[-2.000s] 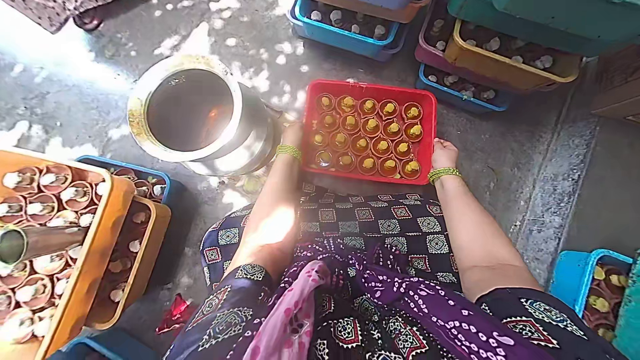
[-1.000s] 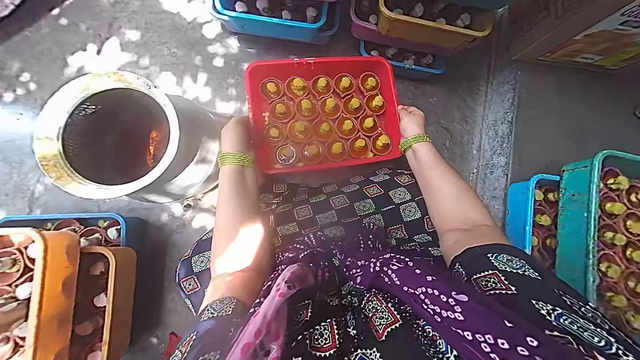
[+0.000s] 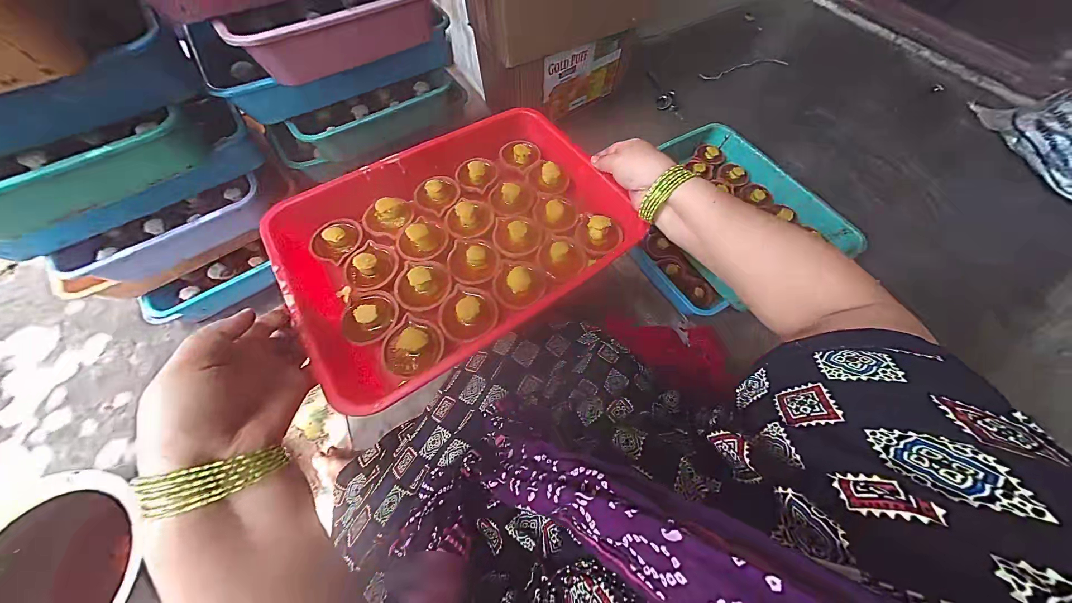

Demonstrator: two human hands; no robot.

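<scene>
A red plastic tray (image 3: 322, 356) is held up, tilted, between my two hands. Many small round cups of amber liquid fill it, each with a yellow lump, such as the cup near its middle (image 3: 475, 258). My left hand (image 3: 230, 381) supports the tray's left end, with the palm turned up and some fingers hidden beneath it. At the right end, my right hand (image 3: 634, 170) grips the rim by the corner. Just right of that hand, a teal tray (image 3: 783, 188) of similar cups rests over a blue tray (image 3: 703, 306), partly behind my forearm.
Stacked plastic trays, including a pink one (image 3: 335, 38) and a green one (image 3: 109, 180), stand at the upper left. A cardboard box (image 3: 523, 88) is behind the red tray. A wide-mouthed metal pot (image 3: 134, 528) sits at the lower left. Crumpled cloth (image 3: 1038, 138) lies at the right.
My hands have carried the red tray away from beside the pot toward the teal and blue trays on the right. The view has swung right. The tray stays between both hands.
</scene>
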